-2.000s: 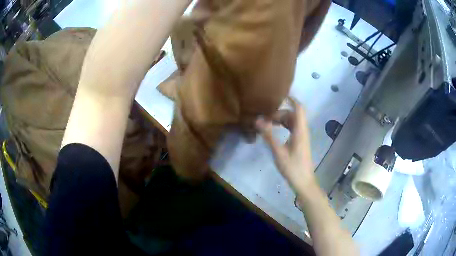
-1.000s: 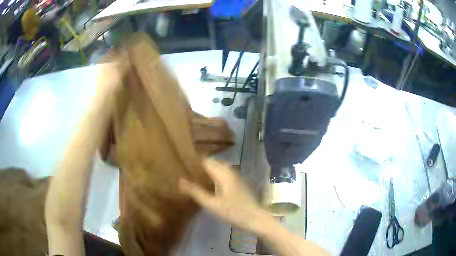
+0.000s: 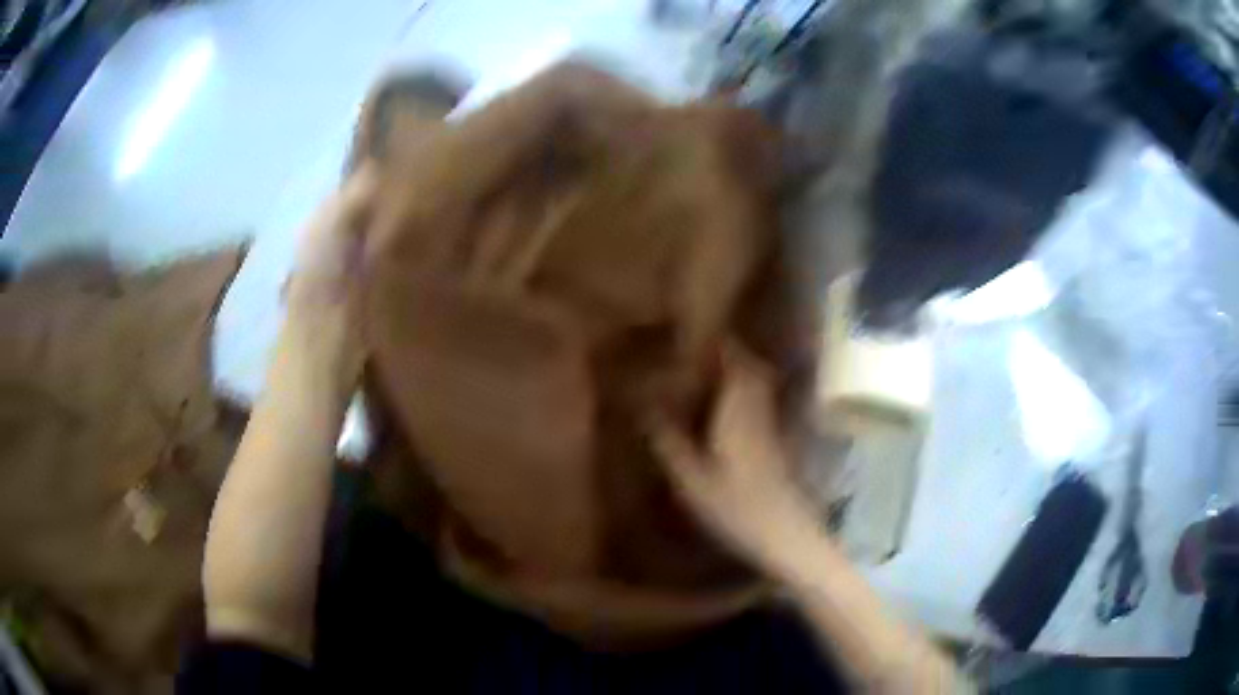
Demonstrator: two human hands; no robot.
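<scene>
The brown jacket (image 3: 503, 394) is bunched in front of me, partly over the table edge and my lap, blurred by motion. My left hand (image 3: 340, 251) is at the jacket's upper left edge and holds it there, with the fingers partly hidden by cloth. My right hand (image 3: 727, 455) lies on the jacket's right part, thumb and fingers spread against the cloth. Blur hides whether its fingers pinch the cloth.
The dark machine head (image 3: 972, 177) and cream cylinder bed (image 3: 876, 373) stand right of the jacket. A white pad (image 3: 1053, 394), a black phone (image 3: 1044, 559) and scissors (image 3: 1125, 543) lie further right. Other brown garments (image 3: 95, 421) are heaped at the left.
The jacket has been swung from over the left of the table to closer in front of me and spread wider. Both hands moved with it. My view has shifted too.
</scene>
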